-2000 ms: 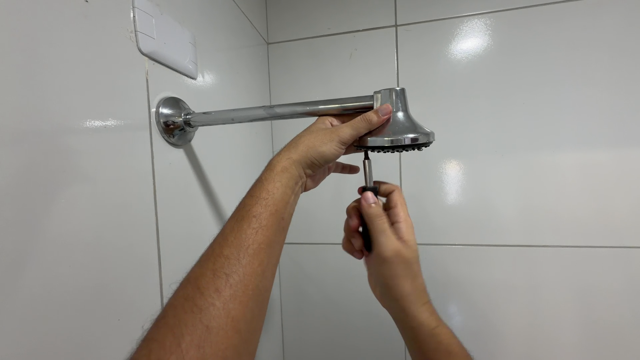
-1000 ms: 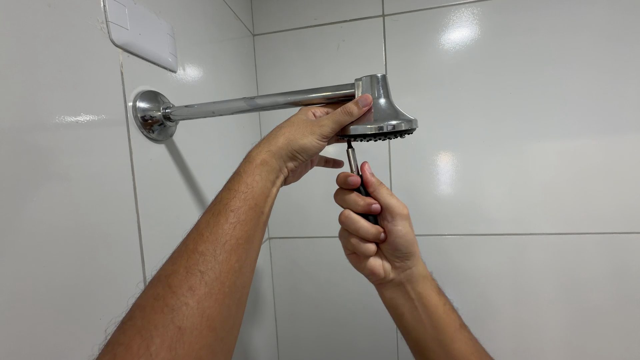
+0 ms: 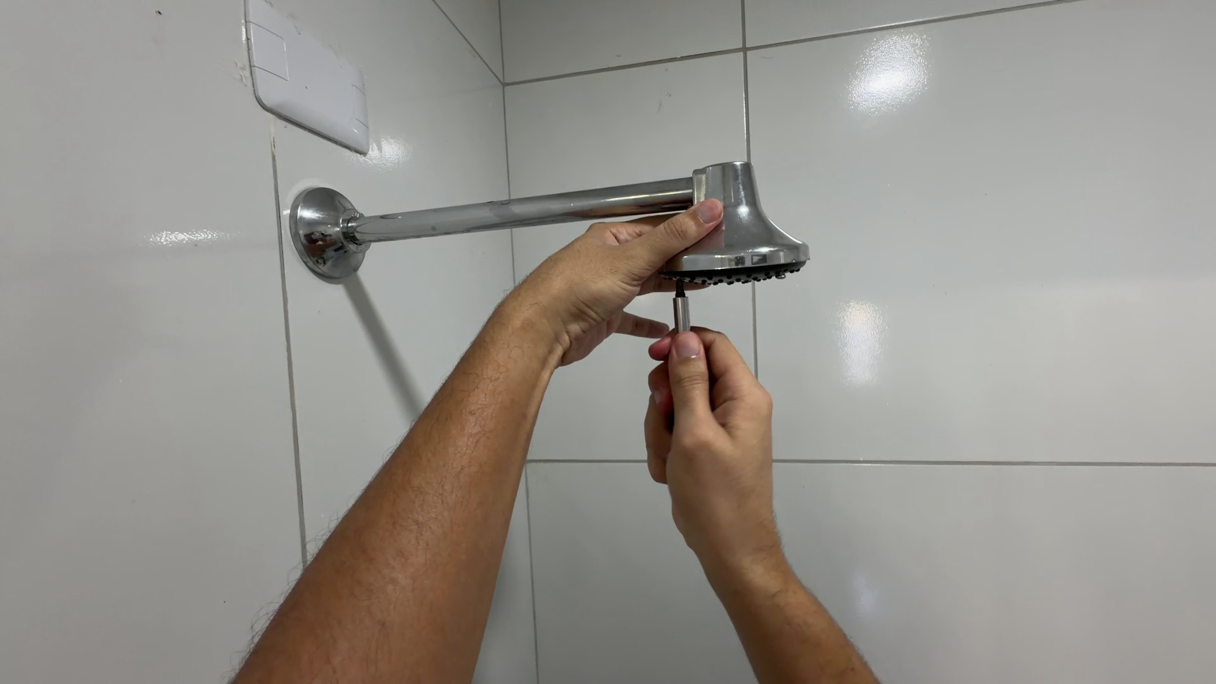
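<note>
A chrome shower head [image 3: 746, 223] sits at the end of a chrome shower arm [image 3: 532, 207], its dark nozzle face turned down. My left hand [image 3: 622, 266] grips the near-left side of the head, thumb on its body and some fingers hidden beneath or behind it. Below, my right hand [image 3: 708, 408] holds a screwdriver [image 3: 681, 312] upright. The metal shank points up, and its dark tip meets the underside of the shower head near the left edge. My fingers cover the screwdriver's handle.
A round chrome wall flange [image 3: 328, 235] holds the arm to the left tiled wall. Above it is a white rectangular cover plate [image 3: 309, 81] on the same wall. Large glossy white tiles [image 3: 978, 285] form the wall behind the shower head.
My right hand's fingers have shifted on the screwdriver, which stands more upright than a second ago. My left hand keeps its grip on the shower head.
</note>
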